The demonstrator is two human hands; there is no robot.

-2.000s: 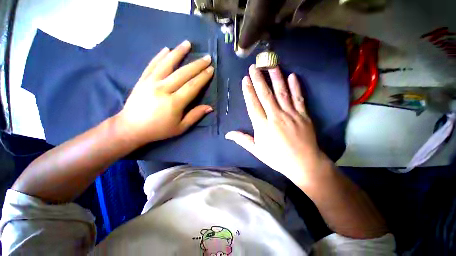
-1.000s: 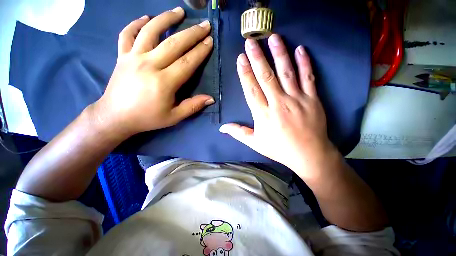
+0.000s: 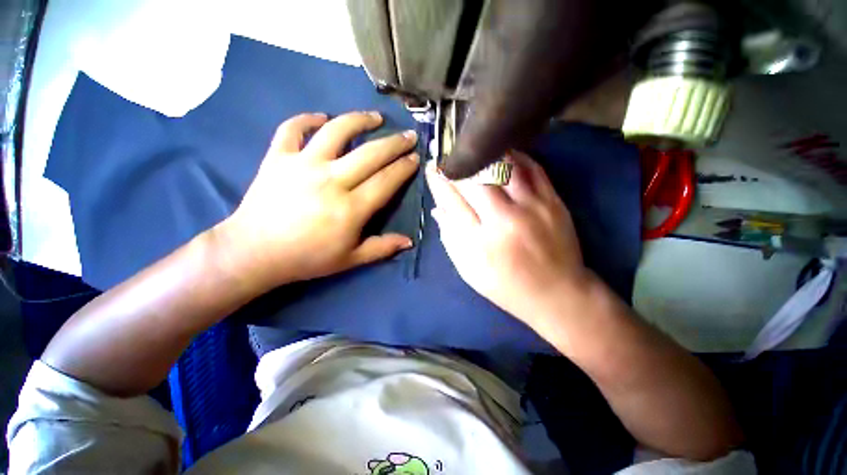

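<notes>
A navy cloth panel [image 3: 149, 176] with curved cut-outs at its left end lies flat under the sewing machine head [image 3: 529, 65]. A narrow strip [image 3: 417, 255] with a stitched line runs toward my lap at mid-panel. My left hand [image 3: 316, 199] lies flat on the panel, fingertips at the strip's left edge, holding nothing. My right hand [image 3: 506, 232] rests on the cloth right of the strip. Its fingertips are close to the needle area and partly hidden by the machine head and a small ribbed knob [image 3: 499, 173]. The needle is not clearly seen.
A large cream ribbed knob [image 3: 676, 111] hangs at upper right. Red scissor handles [image 3: 671, 193] stick out at the panel's right edge. A white cloth strip [image 3: 789, 311] hangs at the right table edge. A blue crate [image 3: 214, 385] stands beside my lap, below the table edge.
The view has shifted, showing more of the machine head. My right hand's fingers have moved in left toward the needle area and the strip. My left hand stays flat at the strip.
</notes>
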